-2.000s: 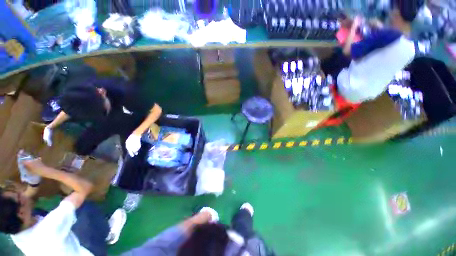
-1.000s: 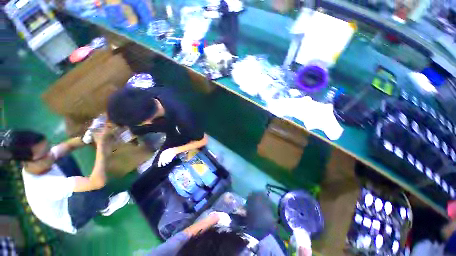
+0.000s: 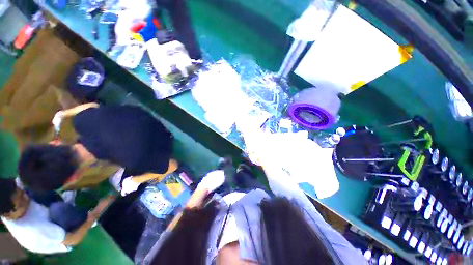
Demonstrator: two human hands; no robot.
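Observation:
My left hand [image 3: 211, 181], in a white glove, is at the lower middle, off the bench's front edge; its fingers are blurred. My right sleeve reaches up to the bench at the centre. My right hand [image 3: 255, 155] is small and blends into the white material there, so its grip is unclear. White sheets [image 3: 306, 160] lie at the bench edge. A heap of white and clear plastic bags [image 3: 223, 96] lies beside them. A thick pale roll with a purple core [image 3: 314, 115] stands behind the sheets.
Two people crouch at lower left beside a black bin [image 3: 122, 222] with blue items and brown cartons [image 3: 36, 83]. The green bench [image 3: 244, 31] holds a white board [image 3: 352, 49], green-handled tools [image 3: 412, 160] and rows of black-and-white parts [image 3: 415, 217] at right.
My view has moved closer to the bench. My right arm now reaches up to the white material. My left hand is higher in view. The people and bin have shifted down and left.

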